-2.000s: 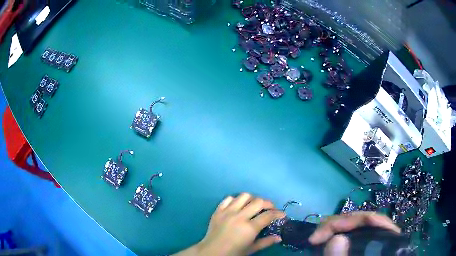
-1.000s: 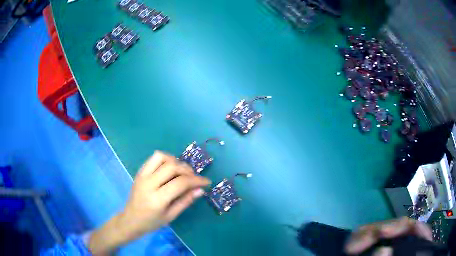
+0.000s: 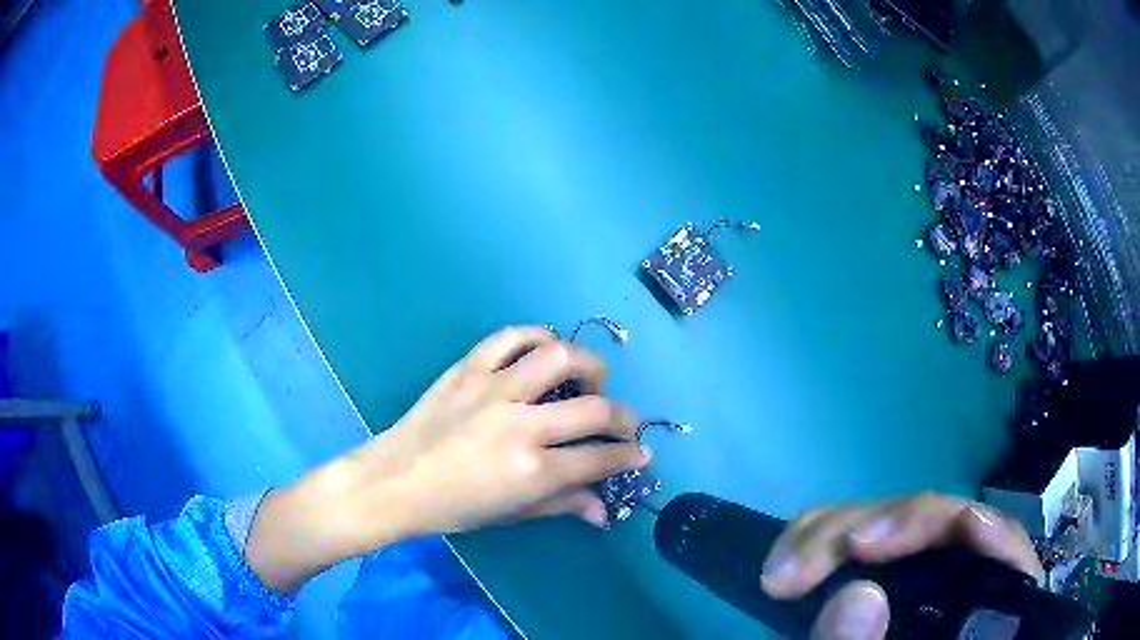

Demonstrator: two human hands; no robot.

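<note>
My left hand (image 3: pixel 500 431) is over two assembled modules, its fingers and thumb on the nearer module (image 3: pixel 629 491). The other module is mostly hidden under my fingers; its curled lead (image 3: pixel 600 328) sticks out above them. My right hand (image 3: pixel 900 563) grips a thick black electric screwdriver (image 3: pixel 725 544). Its thin bit reaches the nearer module's right edge; whether it sits on a screw is too small to tell. A third assembled module (image 3: pixel 688 268) lies on the green mat (image 3: pixel 500 163) farther off, its lead pointing right.
A heap of wired round parts (image 3: pixel 988 225) lies at the right, beside clear plastic trays (image 3: pixel 1088 188). The white screw feeder (image 3: pixel 1088 506) is at the lower right. Square circuit boards (image 3: pixel 309 56) lie at the top left. A red stool (image 3: pixel 156 125) stands beyond the bench's left edge.
My left hand has moved right onto the modules. My right hand has brought the screwdriver up and left to the nearer module. The view has shifted, with the feeder mostly out of it.
</note>
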